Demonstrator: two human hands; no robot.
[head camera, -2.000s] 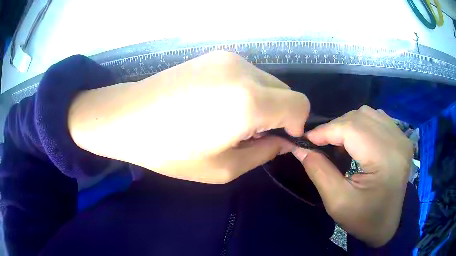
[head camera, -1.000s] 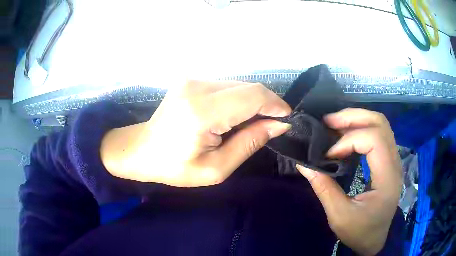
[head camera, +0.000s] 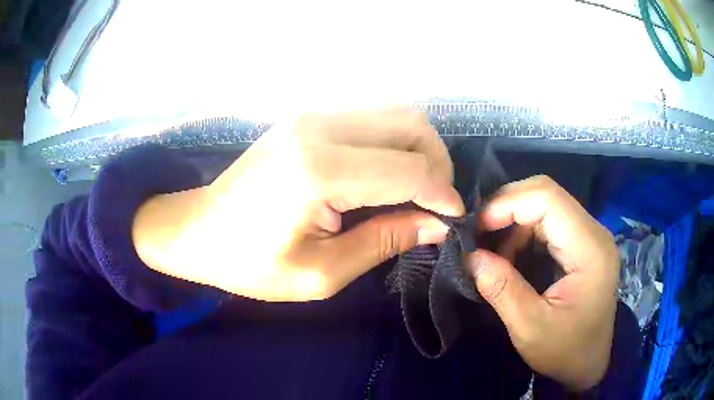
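Observation:
A dark grey ribbed knit piece (head camera: 429, 301) is held bunched over the lap, just off the table's front edge. Part of it hangs down as an open loop, and a blurred tip points up toward the table. My left hand (head camera: 337, 203) pinches it between thumb and index finger from the left. My right hand (head camera: 552, 273) pinches it from the right, thumb and fingertips close to the left ones. The fingers hide the gripped part of the fabric.
The white table (head camera: 313, 55) has a measuring tape strip (head camera: 548, 125) along its curved front edge. Green and yellow scissor handles (head camera: 667, 39) lie at upper right. Thin cords (head camera: 86, 39) lie at upper left. A blue crate (head camera: 667, 297) with dark pieces stands at lower right, pale crumpled cloth beside it.
The fabric has been turned: the part that stood up over the tape edge is lower, and a loop now hangs below the fingers. My right fingertips have closed in toward my left ones.

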